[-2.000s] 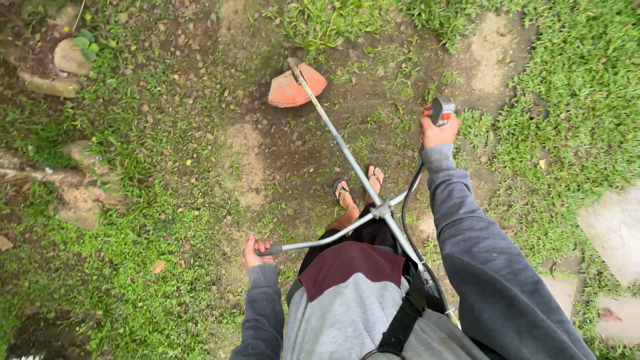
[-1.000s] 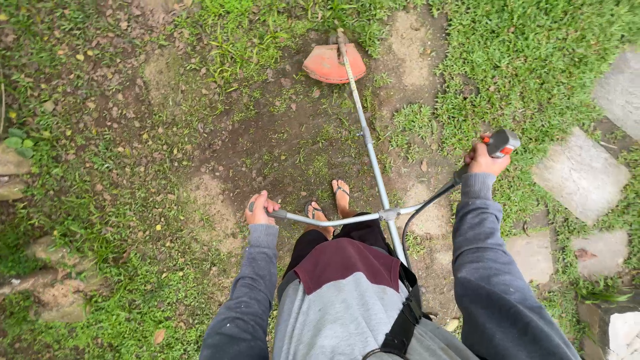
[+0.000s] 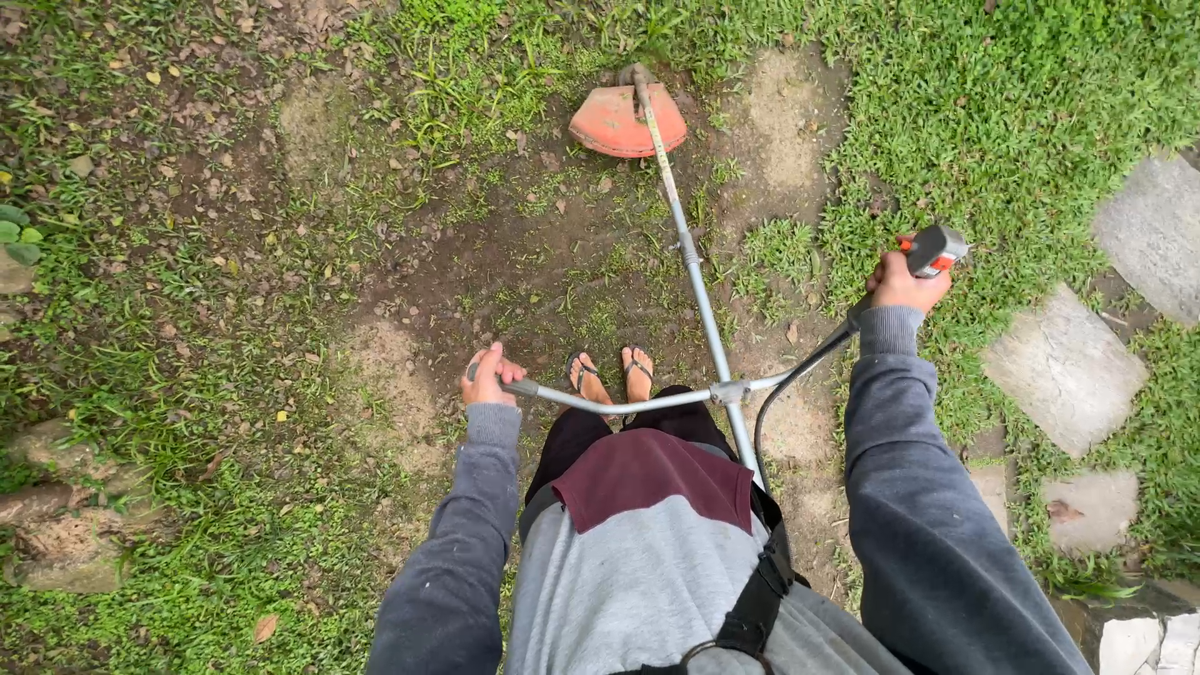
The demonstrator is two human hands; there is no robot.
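Observation:
A brush cutter with a metal shaft (image 3: 701, 295) runs from my right hip forward to its orange guard (image 3: 628, 122), which is low over soil and grass at the top centre. My left hand (image 3: 489, 375) is closed round the left grip of the handlebar (image 3: 609, 407). My right hand (image 3: 907, 283) holds the right grip, topped by a dark grey and orange throttle control (image 3: 936, 251). A black cable (image 3: 783, 394) runs down from that grip. The black harness strap (image 3: 761, 595) crosses my grey and maroon shirt. The cutting head is mostly hidden by the guard.
My feet in flip-flops (image 3: 609, 373) stand on bare soil behind the guard. Flat paving stones (image 3: 1067, 370) lie in the grass at the right. Rocks (image 3: 75, 525) sit at the lower left, and a stone edge (image 3: 1130, 642) shows at the lower right.
The guard and shaft have swung to the right relative to my feet since two seconds ago. Both hands stay on the grips. The view has shifted to the right.

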